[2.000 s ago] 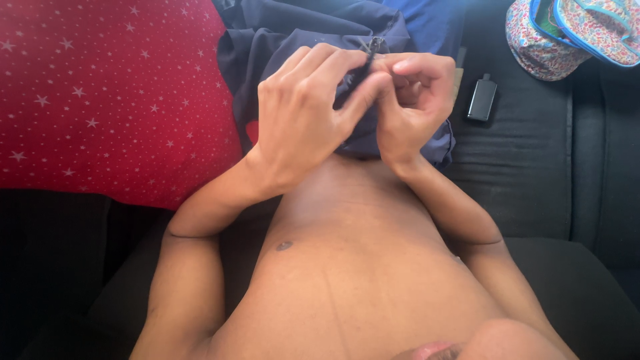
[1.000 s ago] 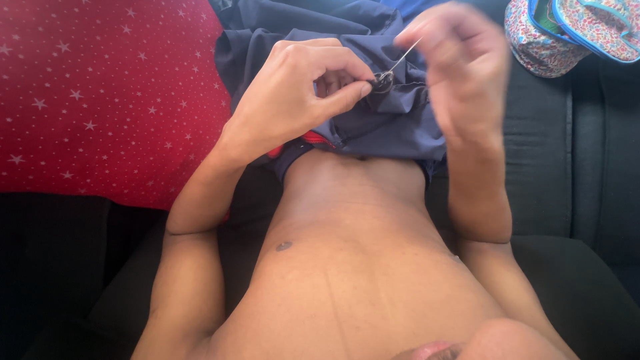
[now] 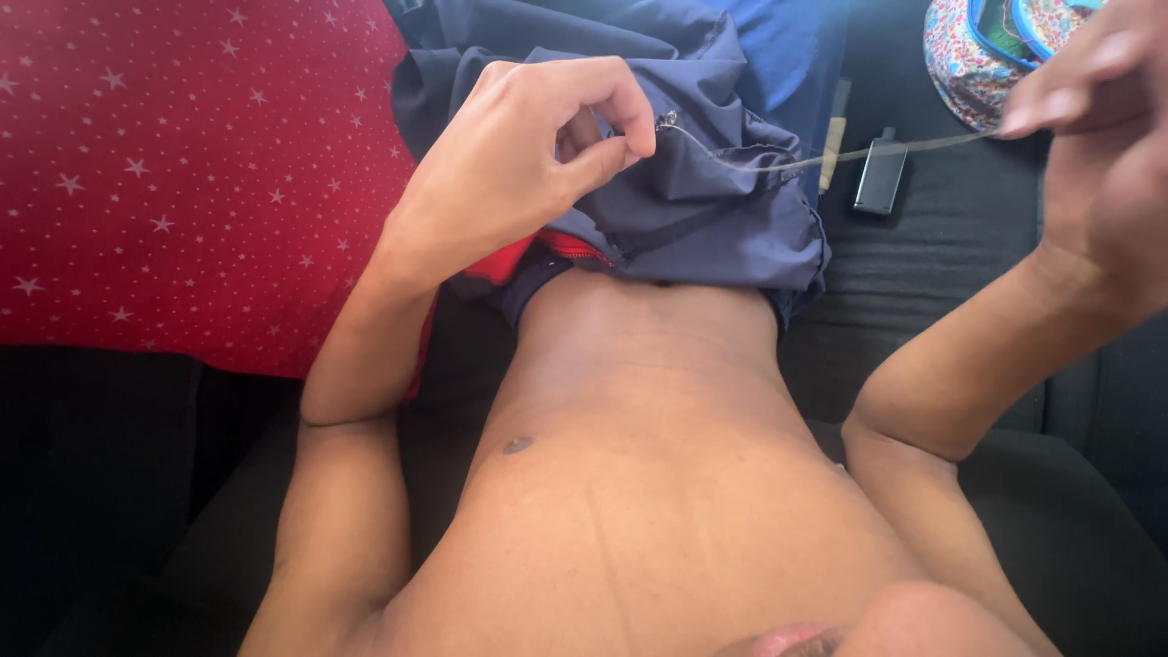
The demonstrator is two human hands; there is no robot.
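Observation:
My left hand (image 3: 538,146) pinches a bit of the dark navy fabric (image 3: 703,210) between thumb and forefinger, above my lap. A small dark knotted spot with loose strands (image 3: 671,120) shows just beside those fingertips. From there a thin, pale thread (image 3: 776,168) runs in a slack curve to the right. My right hand (image 3: 1095,119) is raised at the upper right, blurred, with its fingertips closed on the thread's far end. Whether it also holds a needle cannot be told. A red zipper (image 3: 575,246) lies in the fabric's folds, below my left hand.
Red cloth with white stars (image 3: 164,182) covers the left side. On the dark seat at right lie a small black device (image 3: 881,173) and a pale flat strip (image 3: 832,153). A flowered pouch (image 3: 954,68) with blue trim lies open at the upper right, partly behind my right hand.
My right hand was close against my left at first; it has moved away to the right, drawing the thread out long. My left hand has stayed near the same part of the fabric.

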